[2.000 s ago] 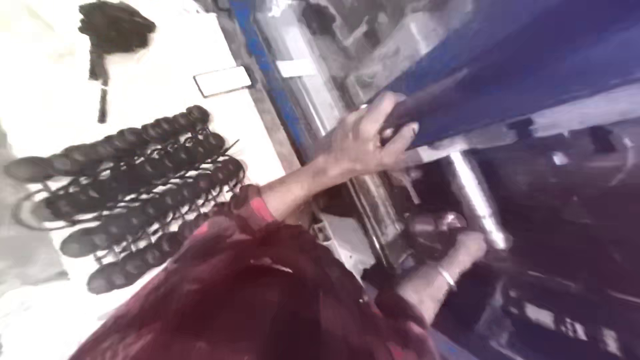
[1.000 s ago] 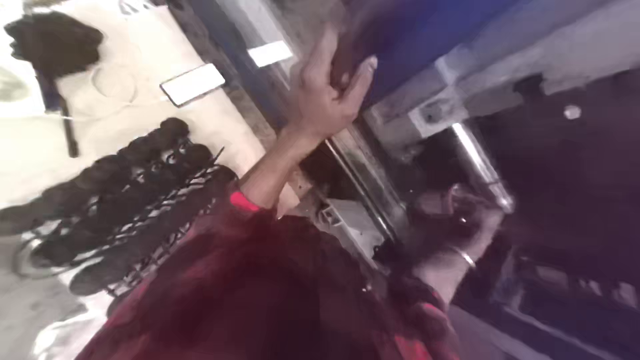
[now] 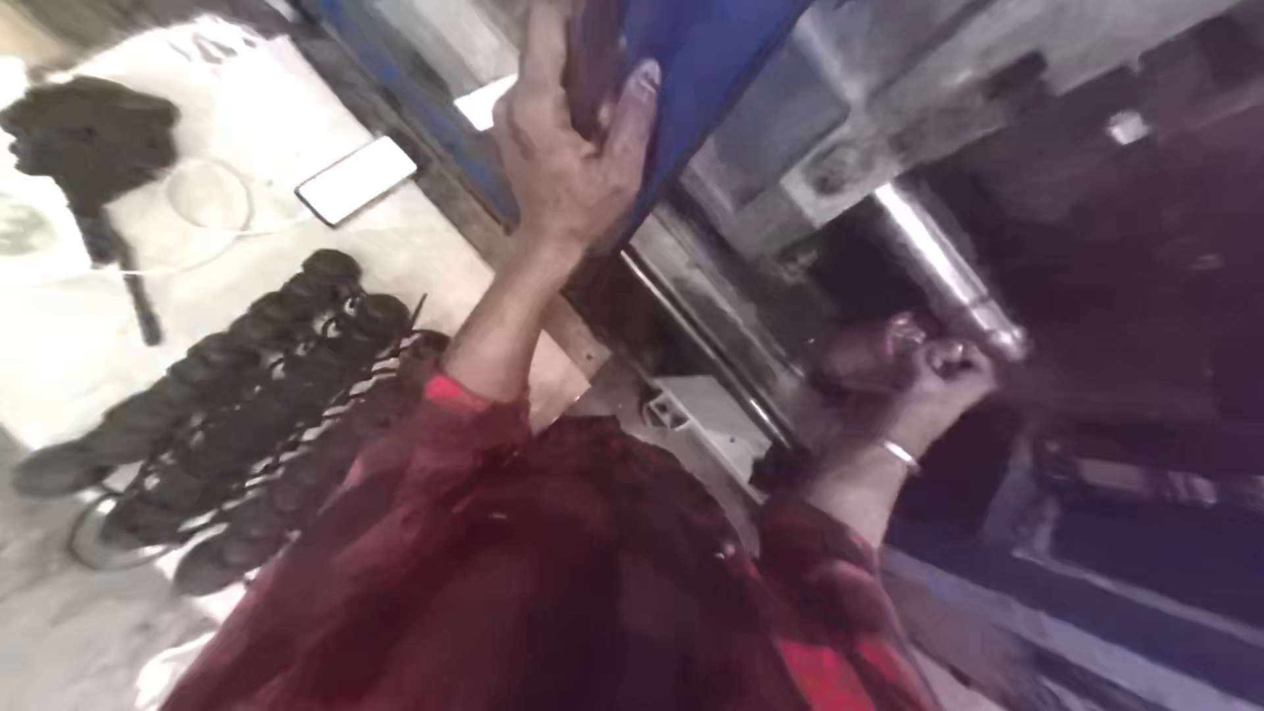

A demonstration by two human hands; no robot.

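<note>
My left hand [image 3: 578, 148] grips the edge of a blue machine panel [image 3: 726, 49], thumb on its face and the other fingers partly out of sight. Lower right, my right hand [image 3: 938, 385], with a metal bangle [image 3: 901, 455] at its wrist, has curled fingers inside the dark machine interior. It is close to the lower end of a shiny metal cylinder [image 3: 933, 247]. Beside its fingers is a blurred, reddish, shiny thing [image 3: 904, 336]; whether the hand holds it is unclear.
On the pale table at left lie rows of dark ribbed parts [image 3: 247, 395], a phone-like device [image 3: 357, 181] with a white cable [image 3: 252, 229], and a dark bundle [image 3: 94, 138]. A metal rail [image 3: 701, 341] and a whitish box-like part [image 3: 721, 425] sit between table and machine.
My left hand and the blue panel have moved up and left in view, uncovering more of the machine parts beside the metal cylinder. My right hand stays near the cylinder's lower end.
</note>
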